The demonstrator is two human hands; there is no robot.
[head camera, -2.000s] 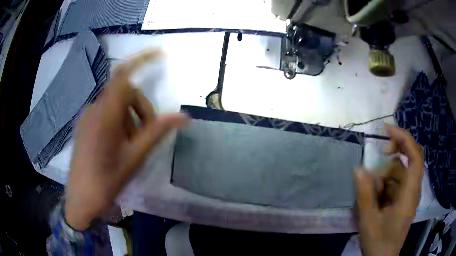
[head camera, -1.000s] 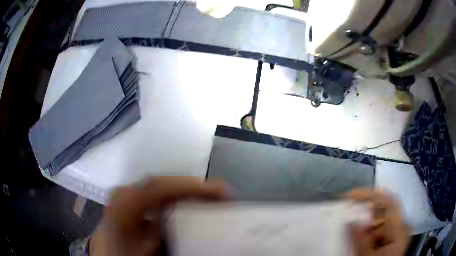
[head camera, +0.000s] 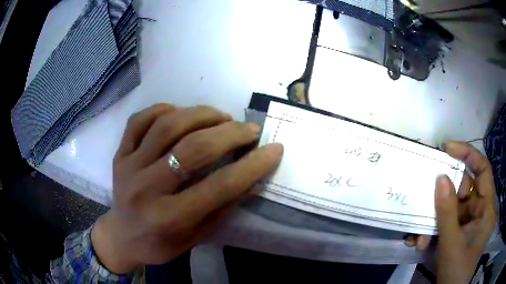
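Note:
The white sewing template (head camera: pixel 355 172), with dark border lines and handwritten marks, lies on the paired piece (head camera: pixel 254 116). The dark strip of the paired piece shows along the template's top edge and left corner, and grey cloth shows below it. My left hand (head camera: pixel 188 177), with a ring, lies over the left end, its thumb and index fingertip at the template's left edge. My right hand (head camera: pixel 466 205) grips the right end, thumb on top and other fingers behind and under the edge. The cloth under my left hand is hidden.
A fanned stack of grey-blue striped pieces (head camera: pixel 72 83) lies at left. The needle plate (head camera: pixel 413 52) and metal parts are at upper right. A sewn piece (head camera: pixel 366 8) reaches them from the top edge. Dark printed pieces (head camera: pixel 495 136) show at the right edge. The table's curved front edge (head camera: pixel 310 247) runs below.
The template, held up in both hands near the front edge a second ago, now lies on the paired piece. My left hand has moved onto its left end. The view has shifted closer.

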